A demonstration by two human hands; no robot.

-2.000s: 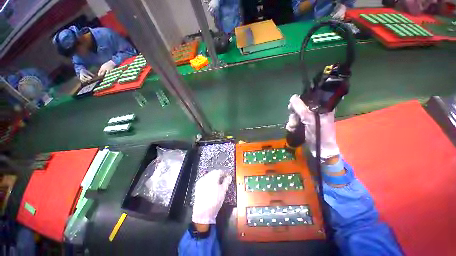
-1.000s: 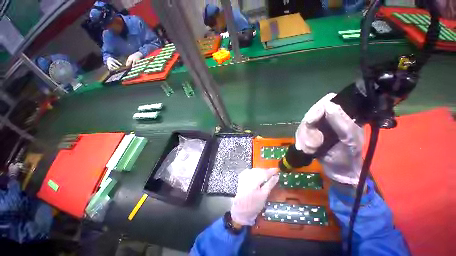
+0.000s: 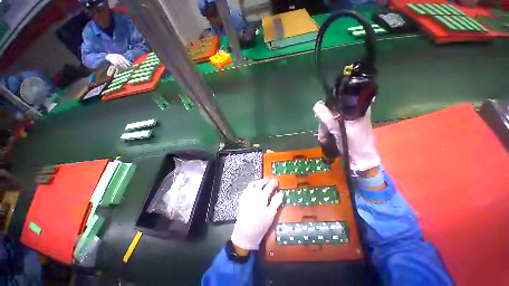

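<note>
An orange-brown fixture (image 3: pixel 312 211) lies in front of me with three green circuit boards in its recesses, at the top (image 3: pixel 301 166), middle (image 3: pixel 311 196) and bottom (image 3: pixel 312 233). My right hand (image 3: pixel 357 139), in a white glove, is closed around a black electric screwdriver (image 3: pixel 355 92) over the fixture's upper right. The screwdriver's bit is hidden. My gloved left hand (image 3: pixel 257 214) rests on the fixture's left edge, its fingertips by the middle board; whether it holds a screw cannot be seen. The screw tray (image 3: pixel 237 177) is left of the fixture.
A black bin (image 3: pixel 159 215) with a plastic bag (image 3: pixel 179 192) stands left of the screw tray. A yellow strip (image 3: pixel 132 247) lies nearby. Red mats lie at right (image 3: pixel 441 184) and far left (image 3: pixel 58 206). A metal post (image 3: pixel 192 84) rises behind the tray. Coworkers in blue sit across the conveyor.
My left hand has gone from the screw tray to the screwdriver's tip, then back down to the fixture's left edge. The screwdriver swung from upright to slanted and is upright again.
</note>
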